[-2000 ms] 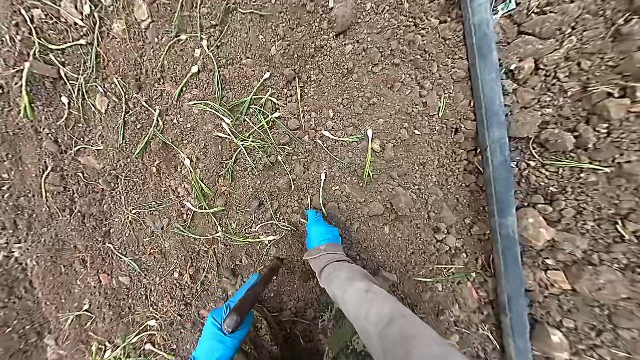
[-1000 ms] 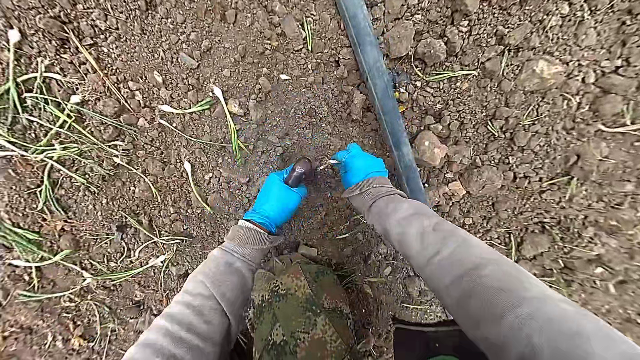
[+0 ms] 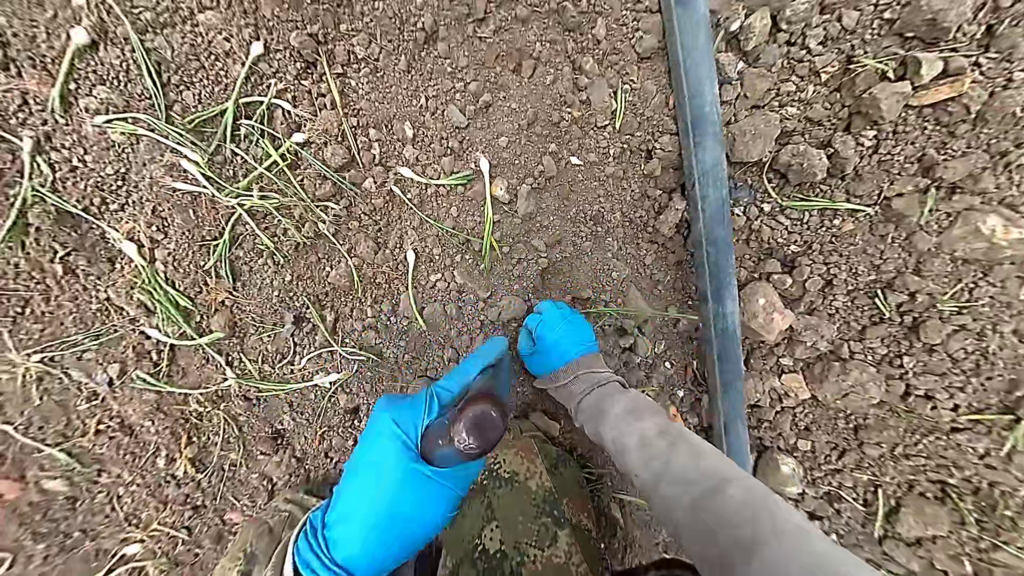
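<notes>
My left hand (image 3: 408, 464), in a blue glove, is closed around a dark rounded tool handle (image 3: 478, 424) whose end faces the camera; the tool's far part is hidden. Just ahead and to its right, my right hand (image 3: 556, 338), also blue-gloved, is a closed fist low over the soil. Green leaves (image 3: 640, 312) stretch from beside that fist toward the hose; whether its fingers hold them cannot be told. Small white-bulbed onion-like seedlings lie on the soil: one (image 3: 412, 288) ahead of my left hand, another (image 3: 487, 212) farther up, and a loose cluster (image 3: 232, 176) at the upper left.
A dark flat irrigation hose (image 3: 708, 224) runs lengthwise on the right, close to my right forearm. Beyond it lie stones (image 3: 764, 310), clods and a few stray seedlings (image 3: 824, 205). My camouflage-clad knee (image 3: 520, 512) is below the hands.
Since a second ago, my left hand with the tool has come up closer to the camera, and my right hand has moved left, away from the hose. The view has shifted.
</notes>
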